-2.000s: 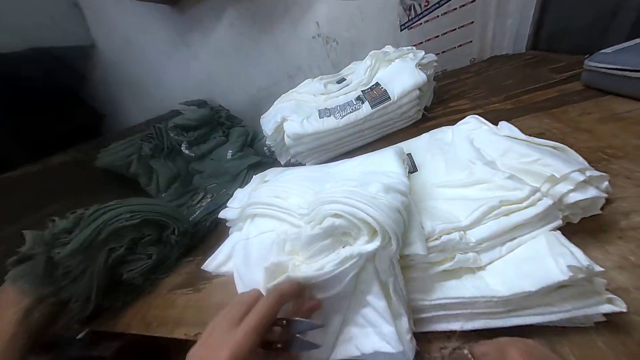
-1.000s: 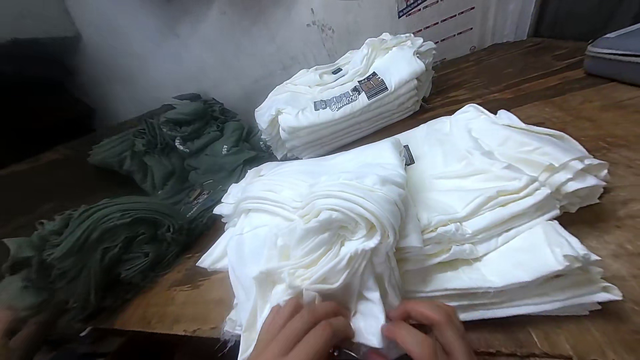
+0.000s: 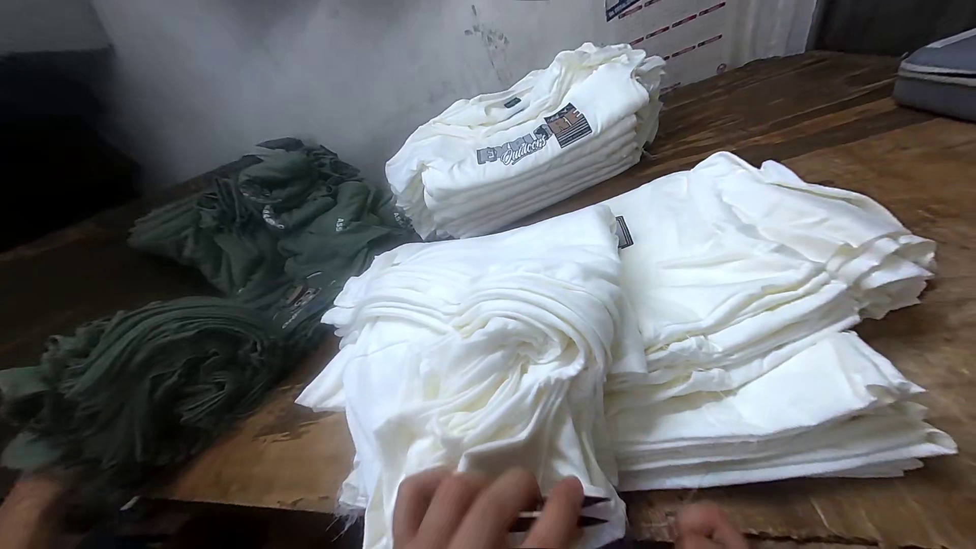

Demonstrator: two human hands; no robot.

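At the bottom middle is my left hand [image 3: 488,507], bent over the near end of a stack of white shirts [image 3: 503,343], with small thread snips [image 3: 593,521] held among its fingers. The two dark blade tips point right and stand apart. My right hand [image 3: 709,526] shows only in part and blurred at the bottom edge, right of the snips; whether it holds anything cannot be told. Folded white fabric pieces [image 3: 747,274] lie in layers right of the shirts. Behind them is a neat pile of white shirts [image 3: 526,168] with printed fronts.
Dark green garments [image 3: 267,221] and a rolled green bundle [image 3: 168,374] lie at the left. Another person's hand or wrist [image 3: 34,507] shows blurred at the lower left. A grey padded item [image 3: 942,80] sits at the back right of the wooden table [image 3: 862,145], which meets a wall.
My hands were close together at the shirts' near edge one second ago. Now they are apart, my right hand having moved right and down. The snips show again between my left fingers.
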